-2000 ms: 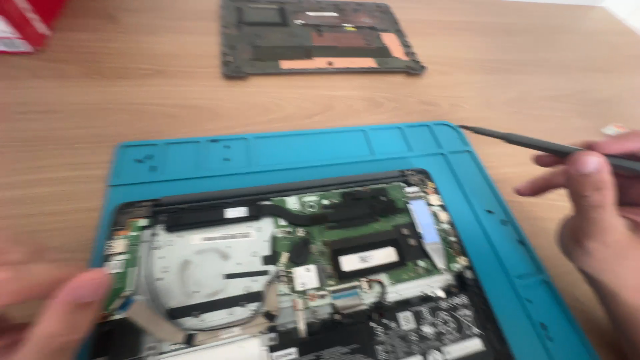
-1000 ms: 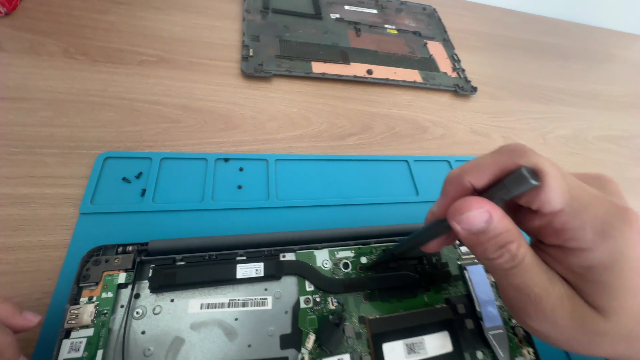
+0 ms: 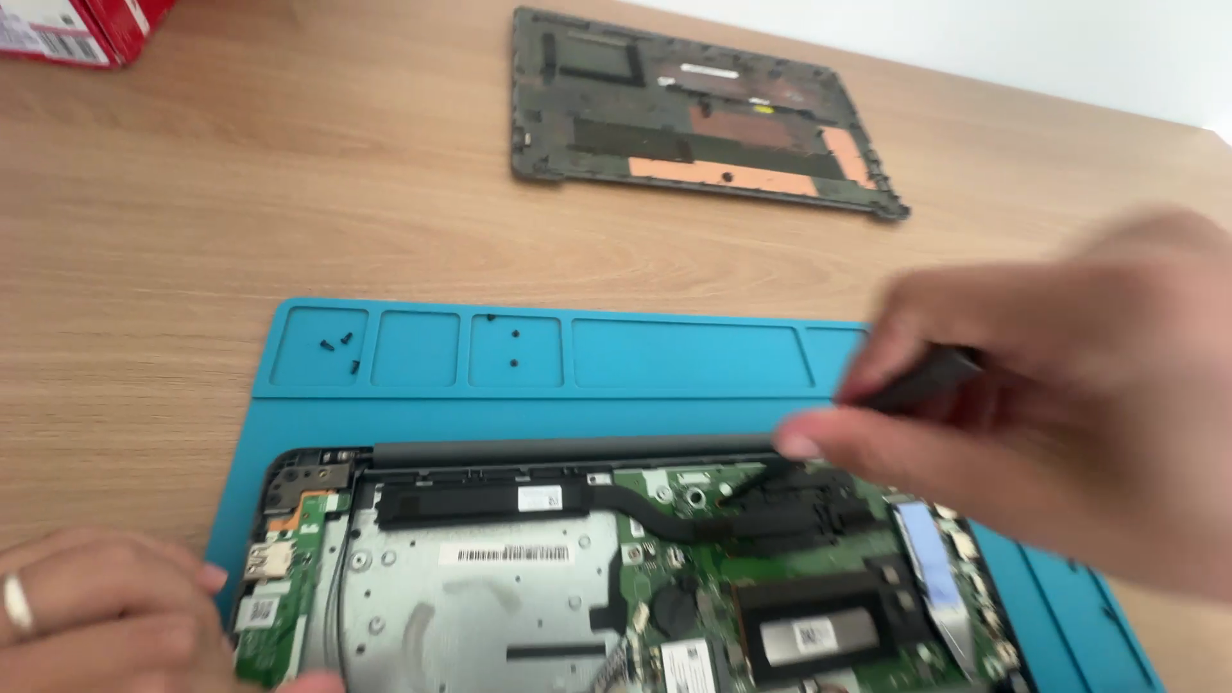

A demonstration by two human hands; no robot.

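Observation:
My right hand [image 3: 1039, 404], blurred, grips a dark screwdriver [image 3: 910, 385] whose thin shaft slants down to the left. Its tip meets the green motherboard [image 3: 664, 577] beside the black heat sink [image 3: 789, 515]. The opened laptop [image 3: 568, 448] lies on a blue silicone repair mat [image 3: 597, 419]. My left hand [image 3: 106, 616], wearing a ring, rests at the laptop's left edge near the USB port [image 3: 269, 560], with fingers bent; whether they grip the edge is hard to tell. The laptop's lower part is cut off by the frame.
Several small screws [image 3: 346, 339] lie in the mat's left compartment, and others [image 3: 515, 334] in the third one. Behind the mat, a laptop bottom cover [image 3: 693, 115] lies inside up on the wooden table [image 3: 241, 192]. A red box [image 3: 96, 29] stands at the back left.
Two seconds ago my right hand held the screwdriver beyond the mat's right corner; since then it has moved over the laptop. My left hand shows more fully than one second ago.

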